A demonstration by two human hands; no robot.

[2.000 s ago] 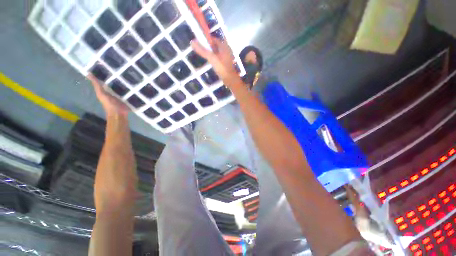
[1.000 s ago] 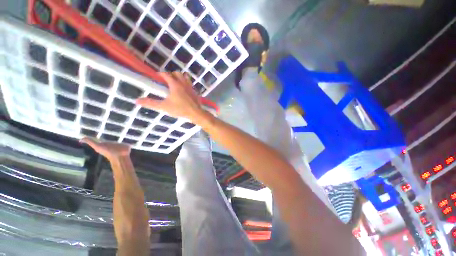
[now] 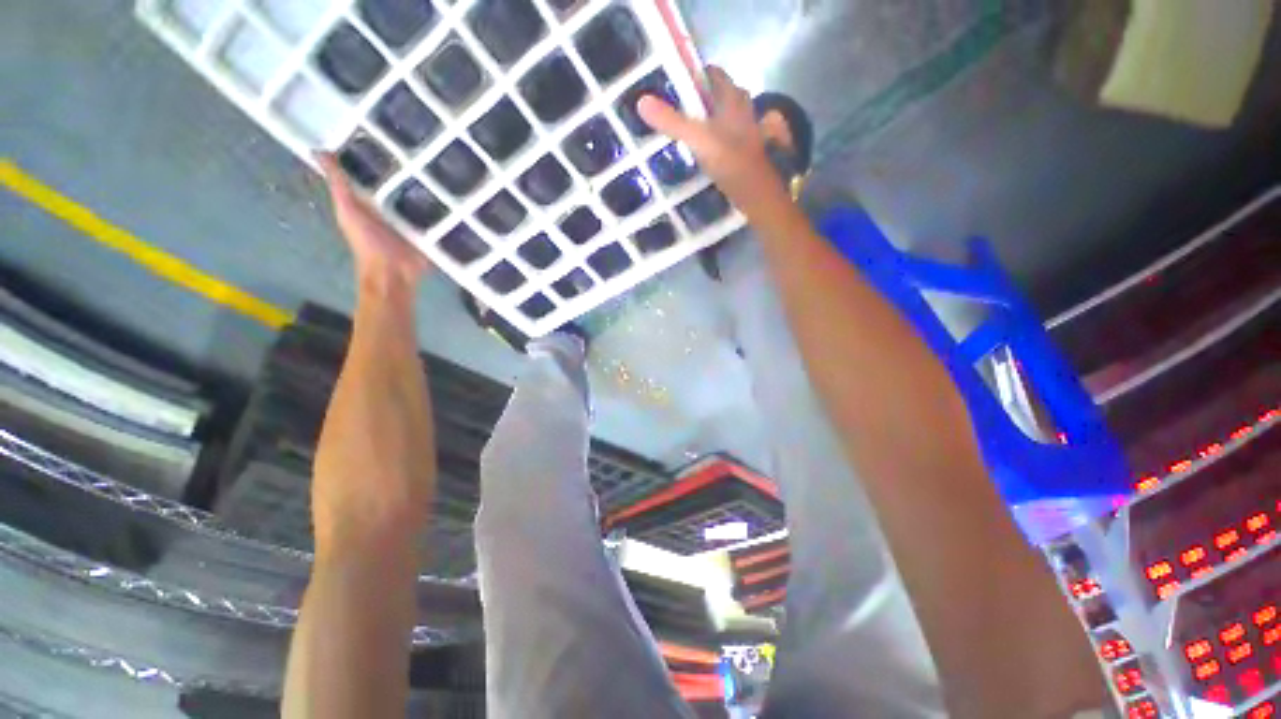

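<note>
A white divided tray is at the upper left of the head view, cut off by the top edge. Many of its square pockets hold dark, shiny units; several at the left look empty. My left hand is at its left edge, the fingers partly hidden by the tray. My right hand grips its right edge, thumb on top, where a thin red-orange strip shows. The tray is held between both hands above the floor.
A blue plastic stool stands at the right, near rack shelves with glowing red displays. Stacked black trays and wire shelving are lower left. A red-orange tray lies below centre; a tan piece is upper right.
One second ago, two white grids showed with a red-orange tray between them; now one white grid shows. My right hand has moved up and right to the tray's edge.
</note>
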